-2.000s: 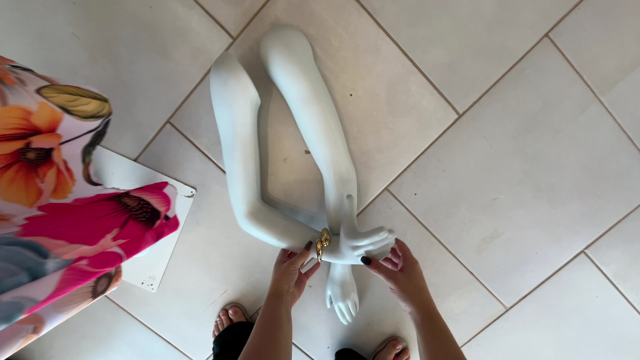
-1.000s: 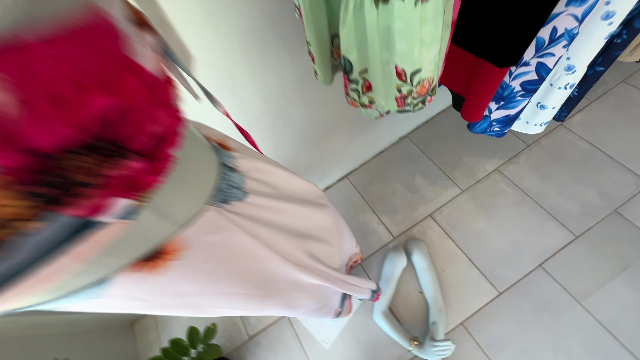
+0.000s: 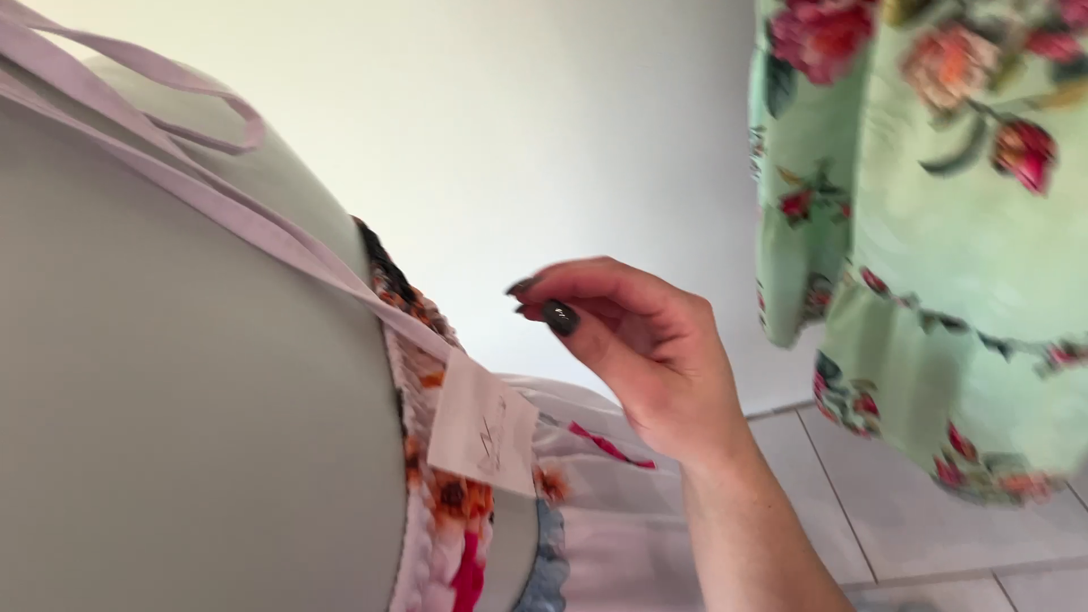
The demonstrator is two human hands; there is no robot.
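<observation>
My right hand [image 3: 646,340] comes in from the lower right, its fingers loosely curled and its thumb a little apart from them, holding nothing. It is up and to the right of a white label [image 3: 483,425] that bears writing. The label lies over the smocked floral band [image 3: 450,493] of a dress on a grey mannequin torso [image 3: 212,365]. A pale lilac fabric strap [image 3: 238,225] crosses the torso down to the label, with a loop at its upper end. Pale skirt fabric [image 3: 620,535] is partly behind my wrist. My left hand is out of view.
Green floral dresses [image 3: 969,255] hang close by at the right. A white wall [image 3: 510,127] stands behind the torso. Grey floor tiles [image 3: 935,544] show at the lower right.
The view has swung up from the floor to the torso. Two seconds ago both hands were at the mannequin arms and gold bracelet; now only my right hand shows, beside the dress.
</observation>
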